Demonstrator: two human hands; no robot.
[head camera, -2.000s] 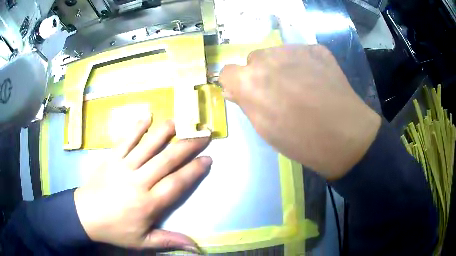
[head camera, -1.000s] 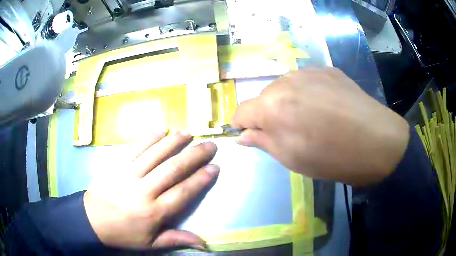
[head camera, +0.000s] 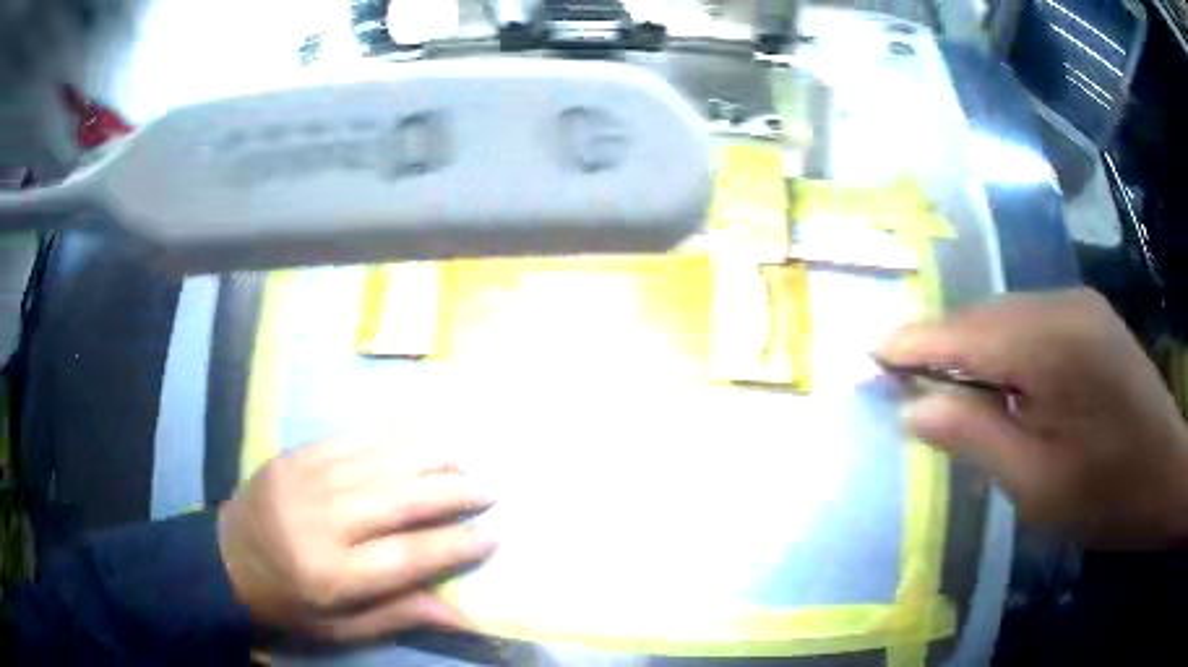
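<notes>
The pattern clamp (head camera: 743, 319), a pale frame with yellow facing, lies on the base plate; its two short arms point toward me. A yellow panel (head camera: 573, 293) shows between the arms, partly washed out by glare. My left hand (head camera: 358, 541) lies on the plate at the lower left, fingers spread a little, holding nothing that shows. My right hand (head camera: 1029, 404) is at the right, clear of the clamp, with a thin dark pointed tool (head camera: 958, 378) between thumb and fingers. The tool is blurred; I cannot tell if it is an awl or tweezers.
The LED lamp head (head camera: 430, 163) hangs across the upper middle and hides the back of the clamp. Yellow tape (head camera: 678, 628) edges the base plate (head camera: 834, 534). Shiny metal table surface (head camera: 1023, 196) lies at the upper right. Metal machine parts (head camera: 586, 29) stand at the back.
My right hand has moved right, away from the clamp arm, and the tool now shows. My left hand has drawn back from the clamp. The view has shifted, and the lamp covers more of the work.
</notes>
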